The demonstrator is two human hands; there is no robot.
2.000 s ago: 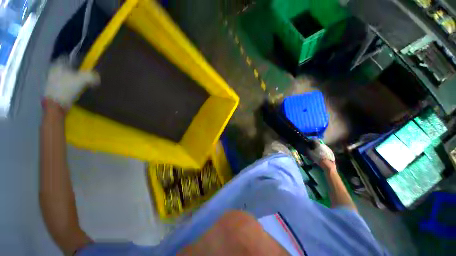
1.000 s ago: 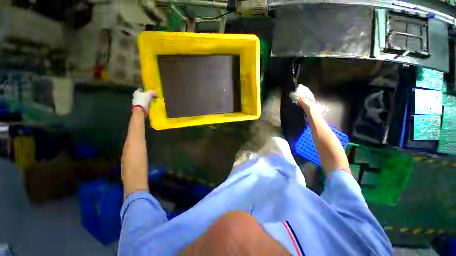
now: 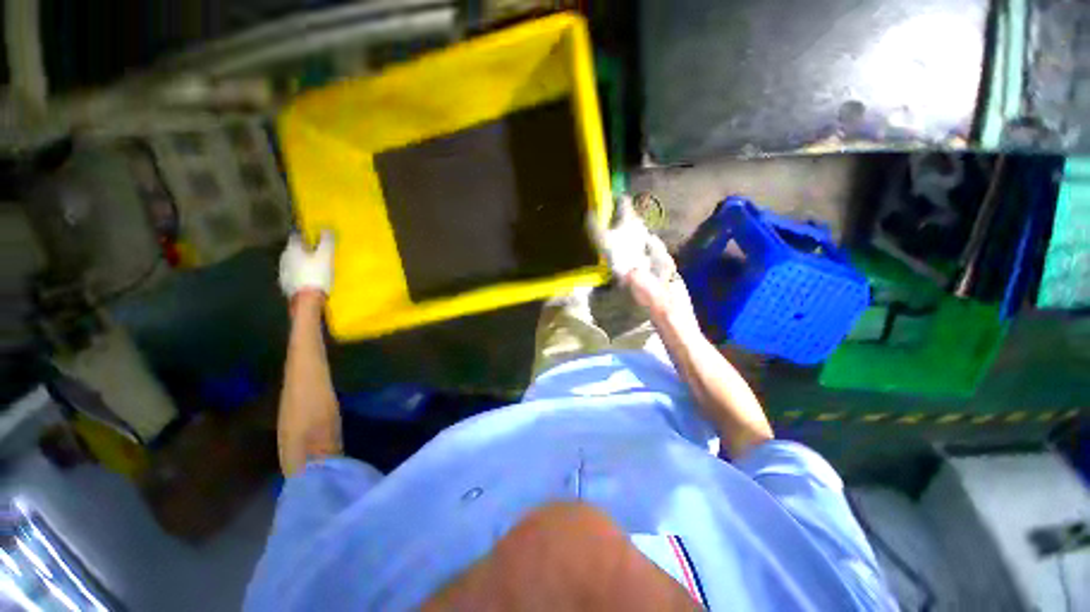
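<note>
A large open yellow tote (image 3: 347,293) is in front of me, tilted a little, its right side higher in the picture. A flat dark sheet (image 3: 478,209) covers its bottom. My left hand (image 3: 307,265), in a white knit glove, grips the tote's left wall near the front corner. My right hand (image 3: 624,243), gloved the same way, is at the tote's right wall near the front corner, its fingers on the rim. Nothing else shows inside the tote.
A blue plastic stool (image 3: 795,287) stands on the floor at right, tilted in view. A dark metal-topped bench (image 3: 765,78) is at upper right. A green crate (image 3: 920,347) lies low behind the stool. Teal boards (image 3: 1067,245) show at the right edge. Yellow-black tape (image 3: 932,417) crosses the floor.
The right hand has moved from a dark item beside the stool to the tote's right wall. The tote has tilted and shifted slightly left. The stool shows more fully, at a different angle.
</note>
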